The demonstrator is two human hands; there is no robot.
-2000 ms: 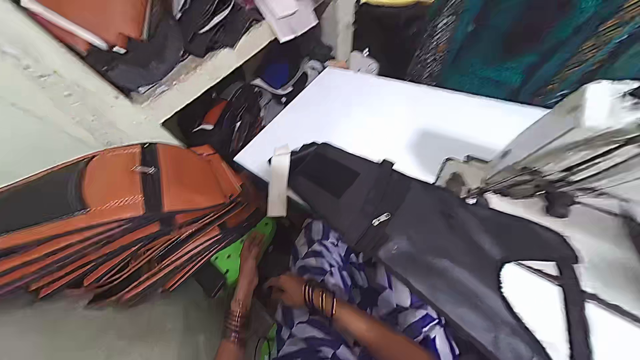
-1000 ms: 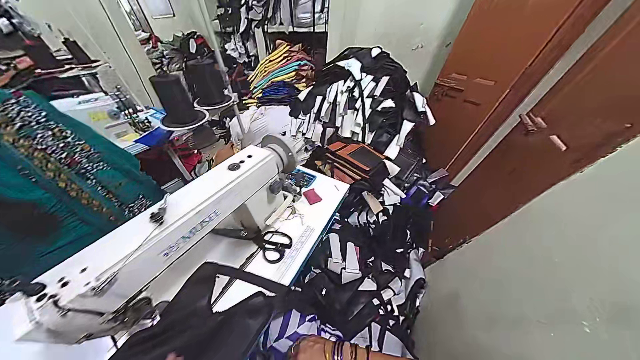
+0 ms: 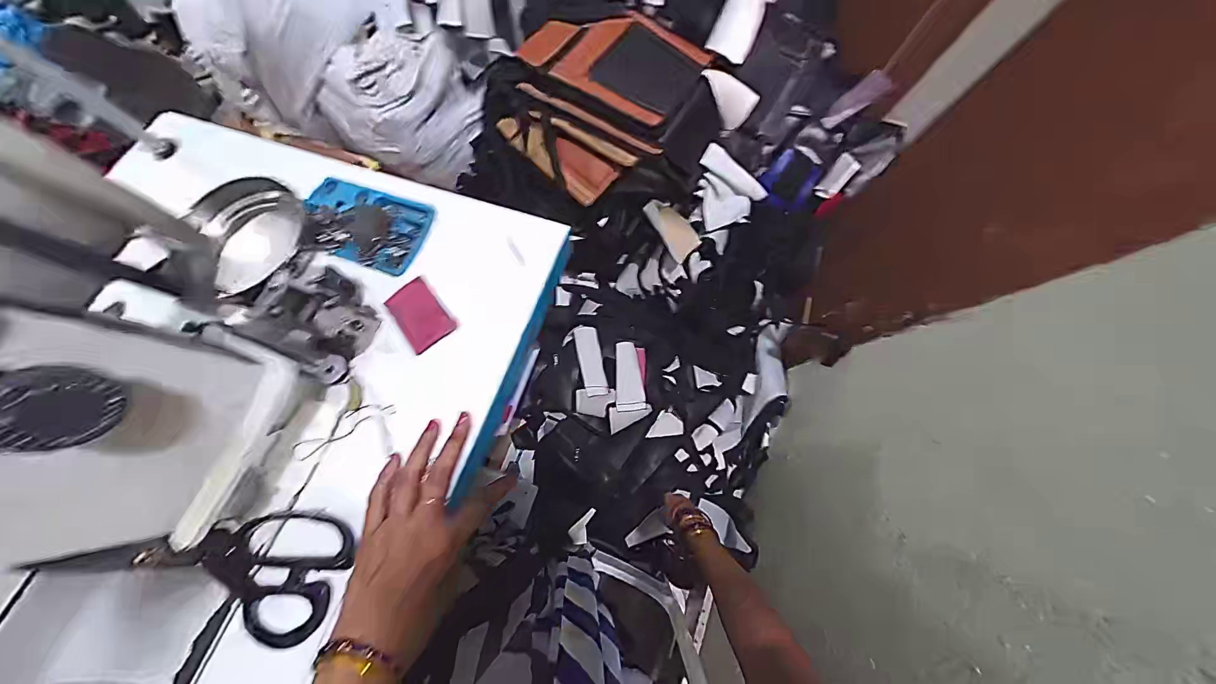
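My left hand (image 3: 418,532) rests with spread fingers on the edge of the white sewing table (image 3: 494,275), holding nothing. Beside it on the tabletop lie black-handled scissors (image 3: 228,565). Further back are a dark pink square piece (image 3: 421,315), a blue tray (image 3: 375,223) of small metal parts and the end of the sewing machine (image 3: 252,237). My right hand (image 3: 682,518) reaches down into the heap of black and white scraps (image 3: 617,446) right of the table; its fingers are mostly hidden among the pieces, so its hold cannot be made out.
A stack of orange and black sewn pieces (image 3: 617,85) sits on the heap at the back. White sacking (image 3: 380,85) lies behind the table. To the right are a brown door (image 3: 1026,161) and a pale wall (image 3: 997,475). A chair frame (image 3: 655,584) stands below.
The view has swung far round and down to the table corner and heap. The black bag piece seen earlier on the table is out of view. Both hands are now apart.
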